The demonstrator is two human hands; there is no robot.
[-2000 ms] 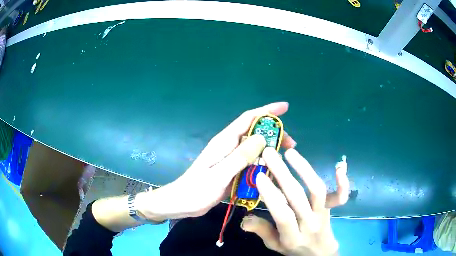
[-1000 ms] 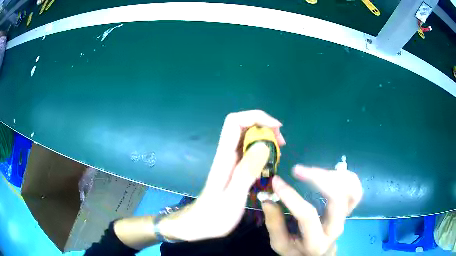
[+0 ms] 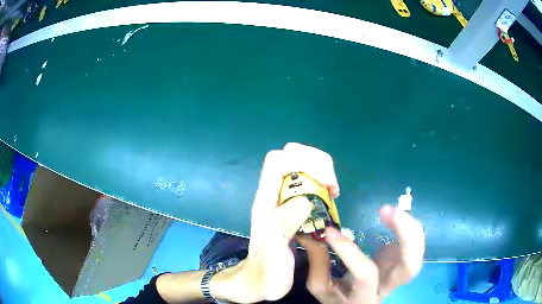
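Observation:
My left hand grips a yellow housing shell near the worktop's front edge. The shell's yellow end face with small dark slots points up and away from me, and the thumb lies over the open side. A green circuit board shows inside the shell beside the thumb. My right hand has its thumb and a finger at the lower end of the board, its other fingers raised and blurred. Whether it pinches the wires or connector there is hidden. The shell's lower part is hidden by the hands.
The dark green worktop has a pale rail and upright behind it. Yellow pieces lie on the belt beyond. An open cardboard box is at the lower left, a blue stool at the lower right.
The shell has moved nearer me and tilted, so its slotted end face shows and the blue cell no longer does. My right fingers have moved in to the board's lower end. Pieces on the belt have shifted.

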